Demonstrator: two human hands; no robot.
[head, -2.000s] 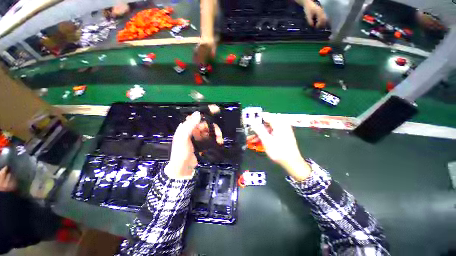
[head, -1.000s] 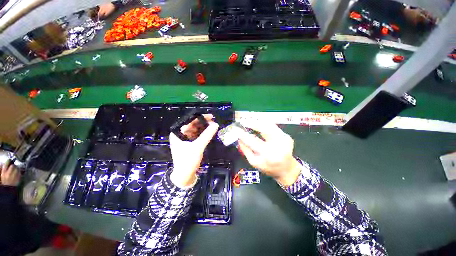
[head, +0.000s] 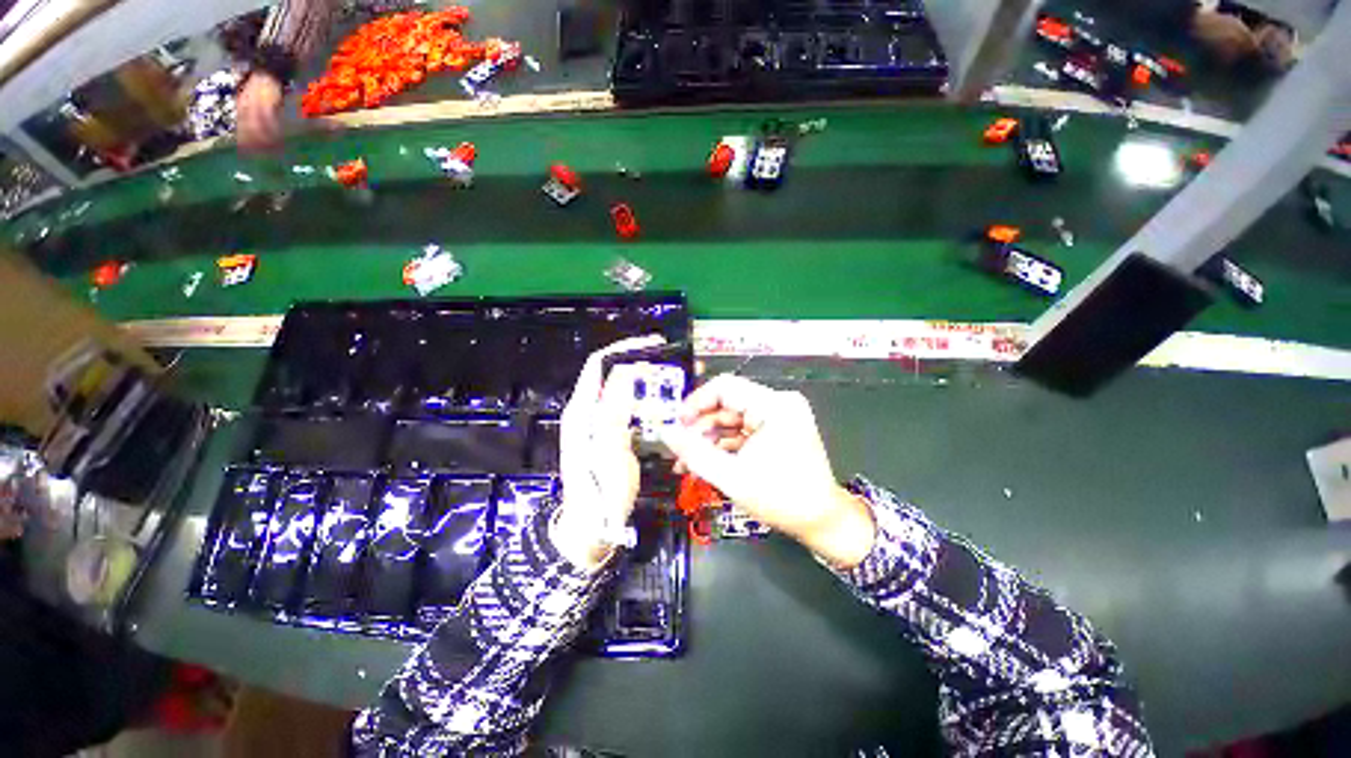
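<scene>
My left hand [head: 596, 459] holds a black housing [head: 670, 356] upright over the right part of the blister tray. A white insert plate with dark squares [head: 648, 394] lies in the housing's face. My right hand [head: 763, 452] is at the housing's right side, its thumb and fingertips at the plate's lower right edge; whether they grip it is unclear. The glossy black blister tray [head: 400, 444] lies under and left of my left hand. An orange part [head: 694, 501] and another white plate [head: 739, 521] lie right of the tray, partly hidden by my right hand.
A green conveyor belt [head: 830, 274] carries orange parts, white plates and black housings beyond a pale strip [head: 830, 341]. A grey post and black rectangular piece [head: 1114, 326] stand at right. Another person's hand [head: 261, 111] is by the orange heap [head: 388, 62]. More black trays [head: 778, 56] lie beyond.
The white plate has moved from my right fingertips into the housing's face, and my hands have come together. The belt's parts have shifted right. A person's hand now shows over the belt's far left.
</scene>
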